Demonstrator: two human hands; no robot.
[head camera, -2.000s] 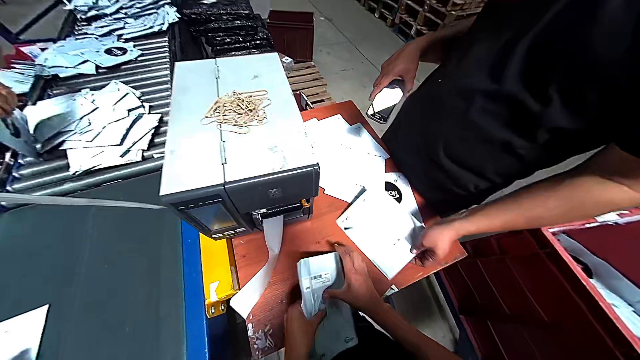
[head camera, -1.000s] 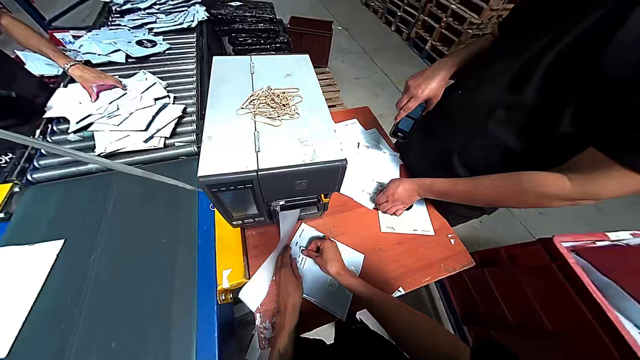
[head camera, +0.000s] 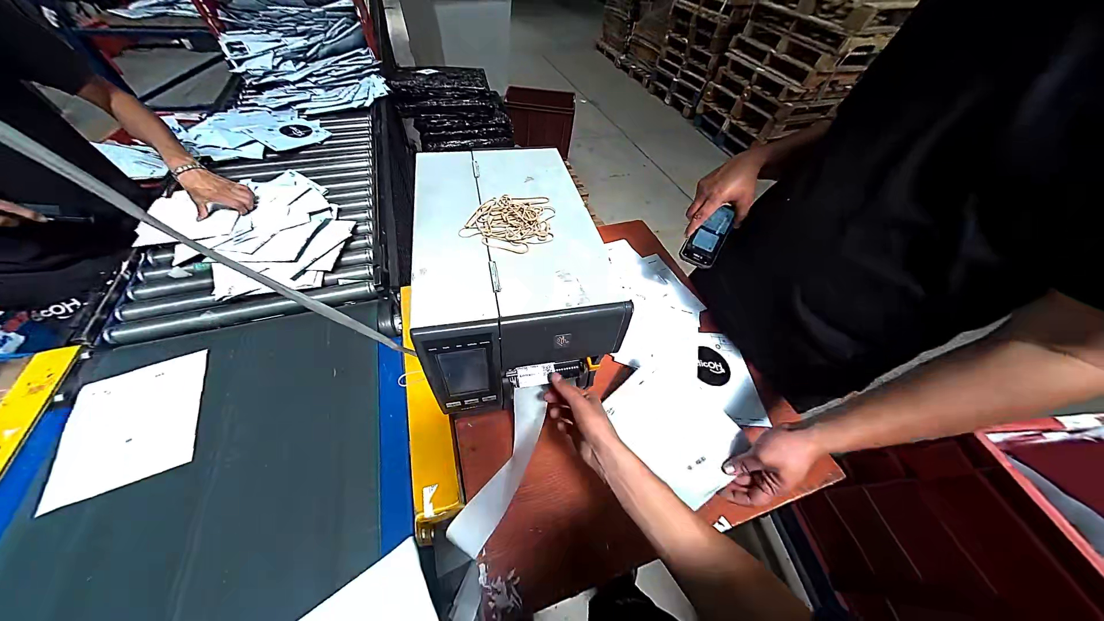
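Note:
My right hand (head camera: 582, 418) reaches up from below to the front slot of a grey and white label printer (head camera: 453, 259), its fingertips at the right edge of a small printed label (head camera: 532, 374). The fingers look closed on that edge. A pale strip of backing paper (head camera: 509, 483) hangs from the slot and curls down to the left. My left hand is not in view. White mailing envelopes (head camera: 668, 431) lie on the red-brown table right of the printer. A tangle of rubber bands (head camera: 509, 222) rests on the printer's top.
At right a co-worker's hand (head camera: 763, 466) touches the envelopes; the other holds a handheld device (head camera: 709, 236). Another person's hand (head camera: 216, 191) rests on envelopes over the rollers (head camera: 250, 306). A dark conveyor belt (head camera: 259, 466) bears an envelope (head camera: 129, 423). Pallets (head camera: 759, 69) stand behind.
My right hand has moved from an envelope below the printer up to the label slot. My left hand has left the view. The co-worker's envelopes have shifted nearer the printer.

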